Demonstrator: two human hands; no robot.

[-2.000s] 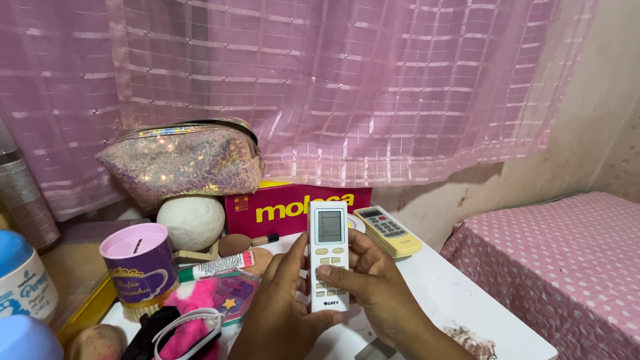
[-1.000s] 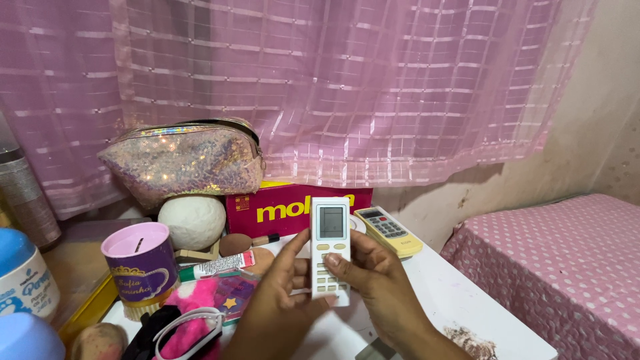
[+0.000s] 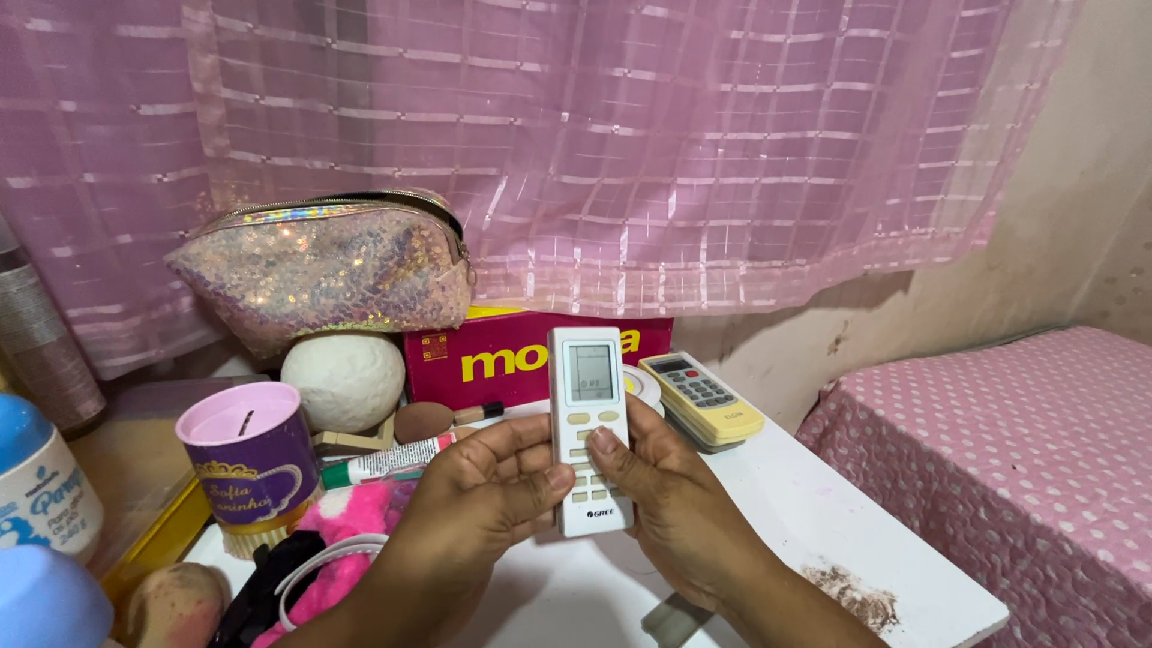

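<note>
Both hands hold a white Gree air-conditioner remote control [image 3: 592, 432] upright, its small grey screen facing me. My left hand [image 3: 490, 495] grips its left side, with the thumb at the lower left edge of the keypad. My right hand [image 3: 675, 495] holds the right side, and its thumb rests on the buttons below the two oval ones. A yellow Elgin remote control [image 3: 702, 396] lies just behind and to the right, at the table's back edge. Behind the held remote stands a magenta box [image 3: 490, 360] with yellow lettering, partly hidden by it.
A sequined pouch [image 3: 333, 270], a white ball-like object [image 3: 344, 382], a purple coin tin [image 3: 252, 459], a tube [image 3: 391, 461], a makeup brush [image 3: 432, 421] and pink plush [image 3: 346, 513] crowd the left. The white table [image 3: 864, 513] has a brown smudge. A pink dotted bedspread [image 3: 1017, 450] is right.
My right thumb has moved up the remote's keypad since two seconds ago. Both hands keep hold of the remote throughout.
</note>
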